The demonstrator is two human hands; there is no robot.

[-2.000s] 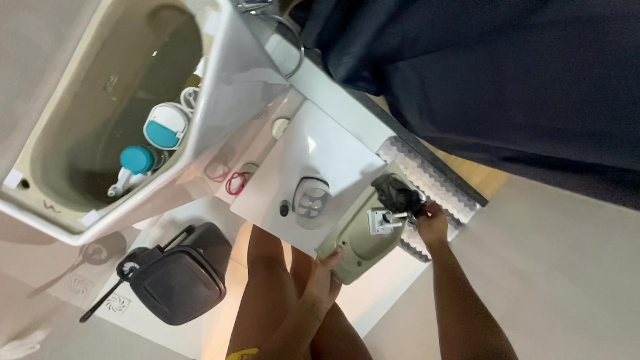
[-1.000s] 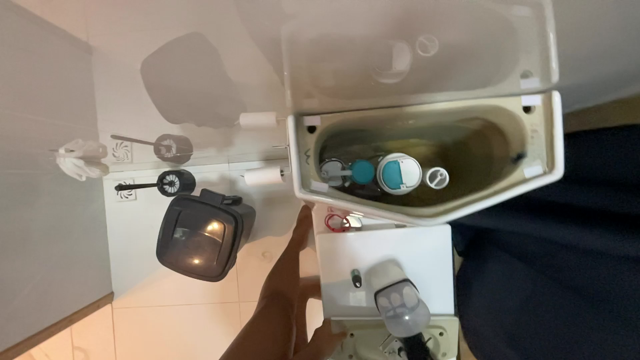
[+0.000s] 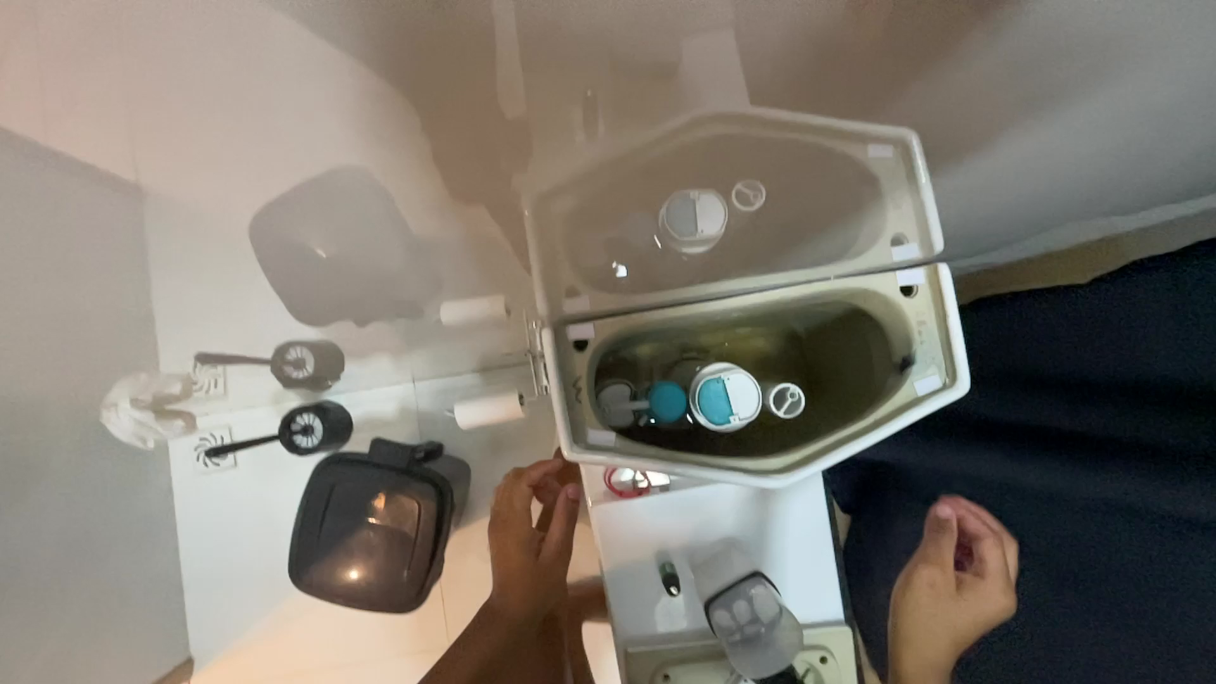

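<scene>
An uncovered toilet cistern stands at the centre, with water and a fill and flush mechanism with a white and teal top inside. Beside that top are a teal cap and a white ring-shaped part. My left hand is near the cistern's lower left corner, its fingers curled; whether it touches the rim or holds something is unclear. My right hand is raised to the right of the cistern, fingers loosely curled, with nothing visible in it. The cistern lid lies at the bottom edge, partly cut off.
A black lidded bin and a toilet brush in a black holder stand at left. A toilet paper roll hangs beside the cistern. A clear container and a small dark bottle rest below. Dark fabric hangs at right.
Two seconds ago my right hand was at a dark item by the cistern lid, and my left hand touched the lid. Both hands are now away from it. The view has turned strongly.
</scene>
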